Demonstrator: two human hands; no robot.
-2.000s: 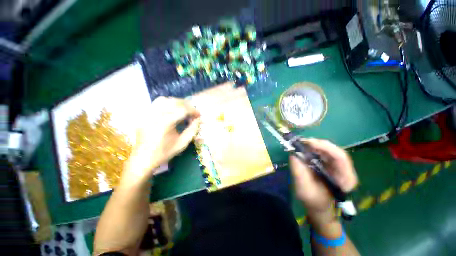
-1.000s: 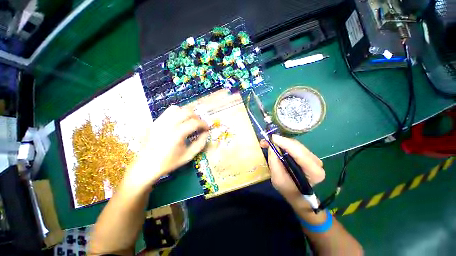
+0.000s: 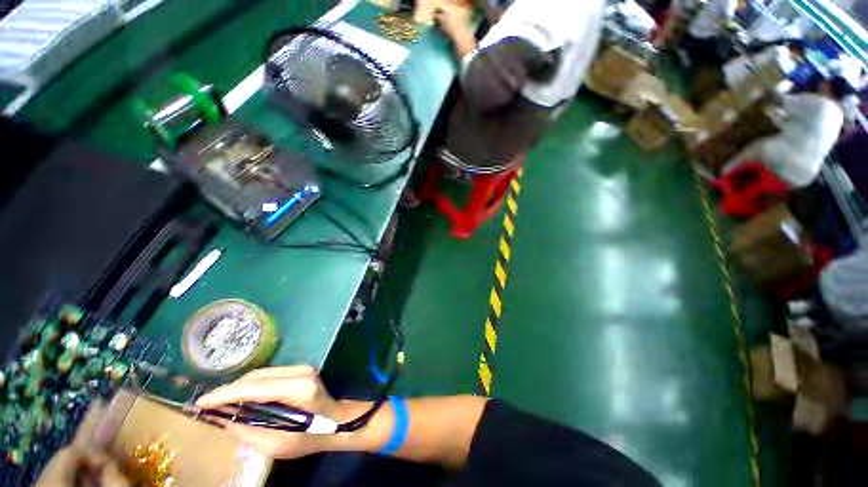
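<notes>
My right hand holds the black soldering iron with a white end, its tip pointing left over the far edge of the wooden board. A small heap of gold pins lies on the board. My left hand is at the lower left corner, blurred and cut off by the picture's edge; what its fingers hold cannot be seen. A pile of green board assemblies lies beyond the board. The round tub with silvery bits stands near my right hand.
A white stick, a soldering station with a blue light and a fan stand along the bench. A seated person works at its far end, by a red stool. Cardboard boxes and other people are at right, across the taped floor.
The view has swung right and up, so the bench sits lower left and the aisle shows. The white pin tray has left the picture. My right hand still holds the iron.
</notes>
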